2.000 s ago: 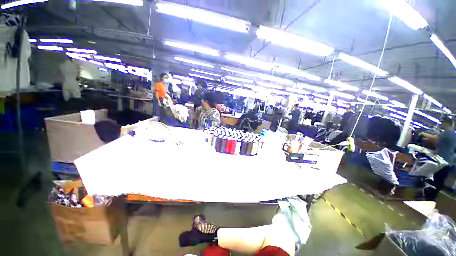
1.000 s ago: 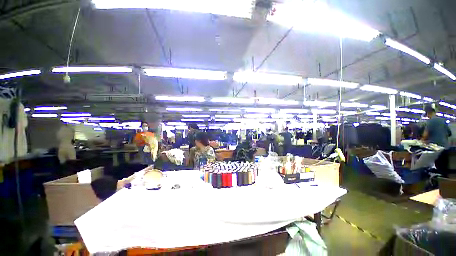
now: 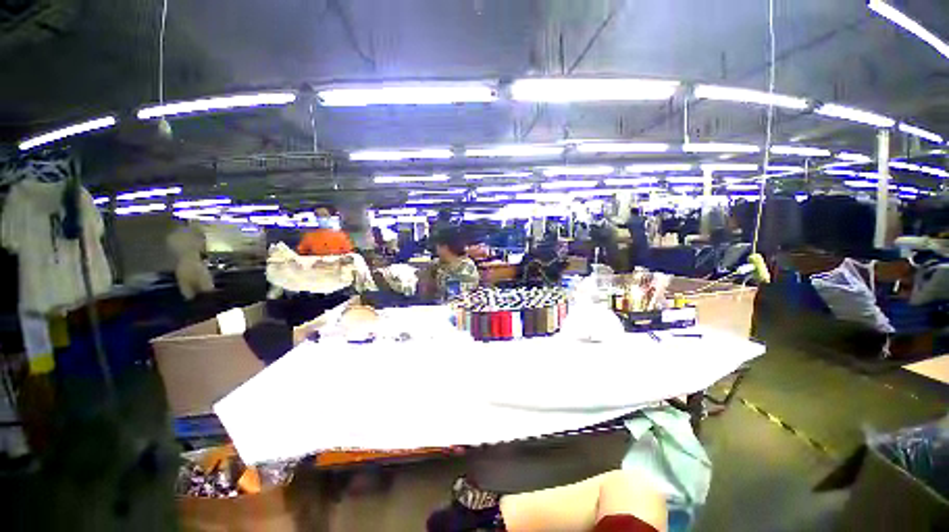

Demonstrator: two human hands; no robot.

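Neither of my hands is in the picture. A white cloth cover [image 3: 468, 384] lies over the table in front of me. A dense block of thread spools [image 3: 510, 317] stands upright near its back edge, with red, grey, brown and dark sides. A dark low tray with upright sticks [image 3: 656, 312] is right of the spools. A transparent jar or cup seems to stand between them, blurred. A round tan-rimmed thing [image 3: 360, 320] lies at the far left, with tiny dark bits beside it.
An open carton [image 3: 208, 374] is behind the table's left end; a scrap box [image 3: 231, 509] is below it. Light green cloth [image 3: 666, 462] hangs at the right edge. My bent leg is below the table. Another carton [image 3: 900, 478] is at right. A person in orange [image 3: 326, 241] holds pale cloth.
The view has tilted up from the first frame, then partly down again, shifting the table rightward in the picture. The person in orange now holds pale cloth spread wider. My leg shows again.
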